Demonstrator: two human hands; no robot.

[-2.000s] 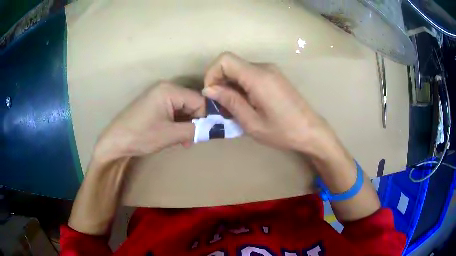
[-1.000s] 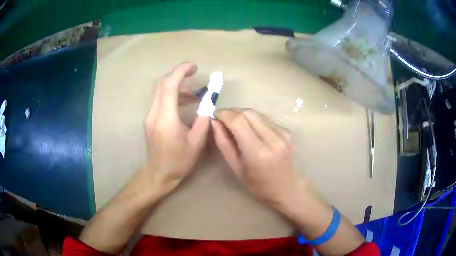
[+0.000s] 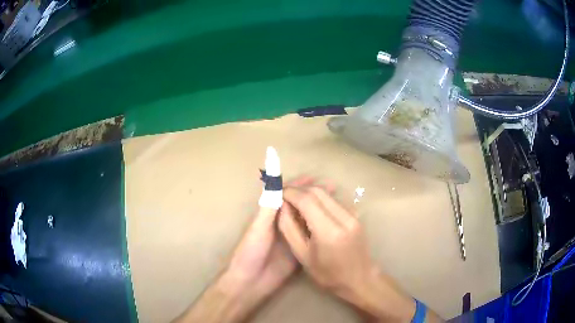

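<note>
A white plastic housing [image 3: 271, 199] with a black band [image 3: 272, 182] round its middle stands up from my left hand, its narrow end pointing away from me. My left hand [image 3: 258, 252] holds its near end; most of the left fingers are hidden behind my right hand. My right hand [image 3: 325, 236] is close against the right side of the housing, fingers bent together. Whether the right fingertips grip anything cannot be seen. A small dark piece sticks out at the band's left side.
A cloudy fume extractor hood [image 3: 403, 117] hangs at the upper right beside a flexible metal arm [image 3: 504, 114]. Tweezers [image 3: 458, 221] lie on the tan mat [image 3: 183, 208] at right. White scraps [image 3: 359, 193] lie right of my hands. A soldering iron stand [image 3: 507, 170] is at far right.
The view has tilted up, showing more of the green surface and hood. The housing is now more upright with its band in full view. My hands have come closer together, and the left fingers no longer spread.
</note>
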